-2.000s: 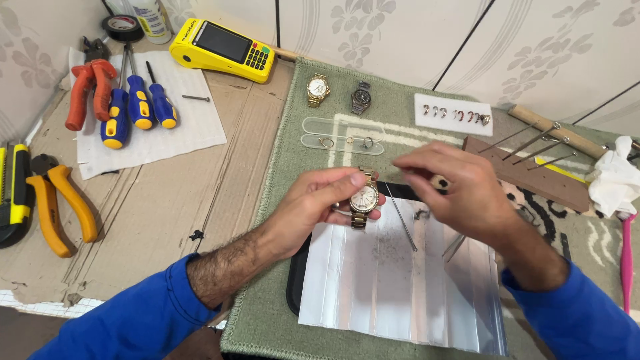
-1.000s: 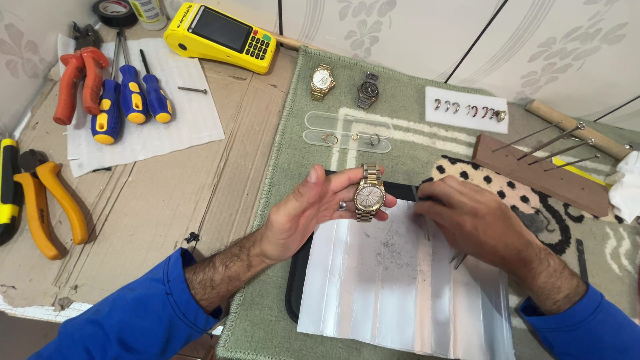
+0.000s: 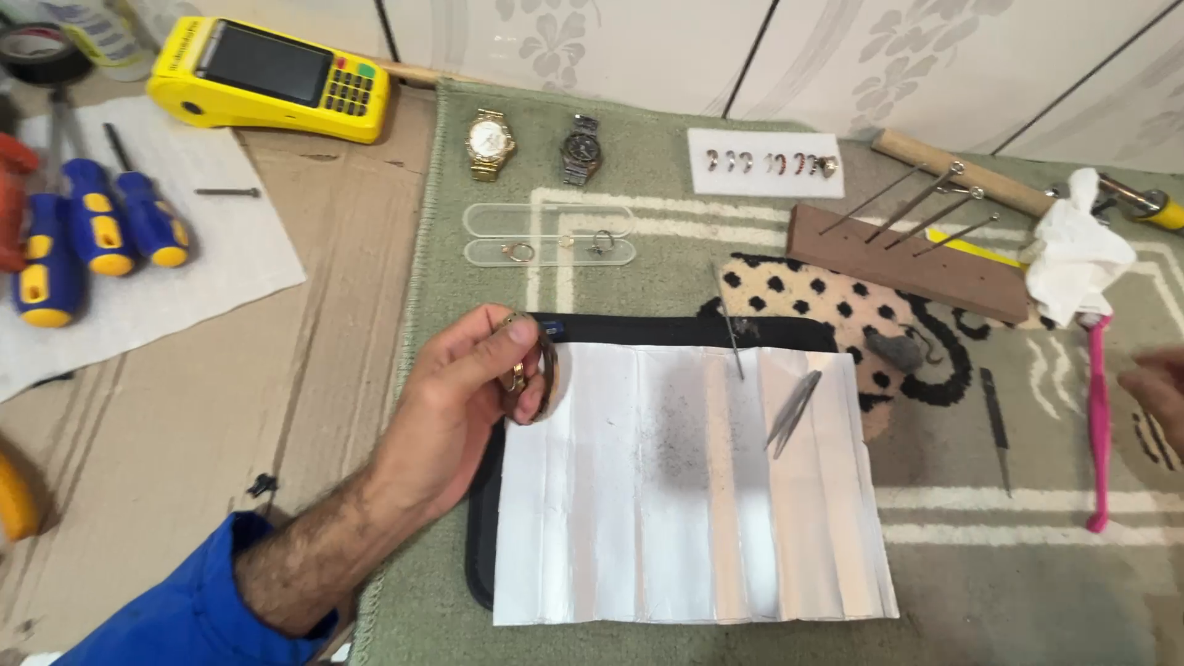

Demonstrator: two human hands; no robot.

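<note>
My left hand (image 3: 462,398) holds a metal-band wristwatch (image 3: 518,370) between thumb and fingers, turned so its dial is hidden. It is over the upper left corner of a creased white paper sheet (image 3: 606,555) with dark specks, which lies on a black pad (image 3: 486,555). Tweezers (image 3: 793,413) and a thin metal tool (image 3: 733,328) rest on or over the sheet. A grey lump (image 3: 895,350) sits to their right. At the right edge, my right hand (image 3: 1156,393) is partly visible and blurred beside a pink-handled tool (image 3: 1098,416); whether it holds anything cannot be told.
Two wristwatches (image 3: 490,145) lie behind a clear plastic case (image 3: 481,220) with rings. Further right are a white ring holder (image 3: 765,185), a brown block (image 3: 971,277) with metal rods, and crumpled tissue (image 3: 1078,250). Screwdrivers (image 3: 97,217) and a yellow card terminal (image 3: 268,74) stand left.
My right hand has moved from above the sheet to the far right edge. The watch in my left hand has been turned from dial up to edge-on. The tweezers now lie apart from my right hand.
</note>
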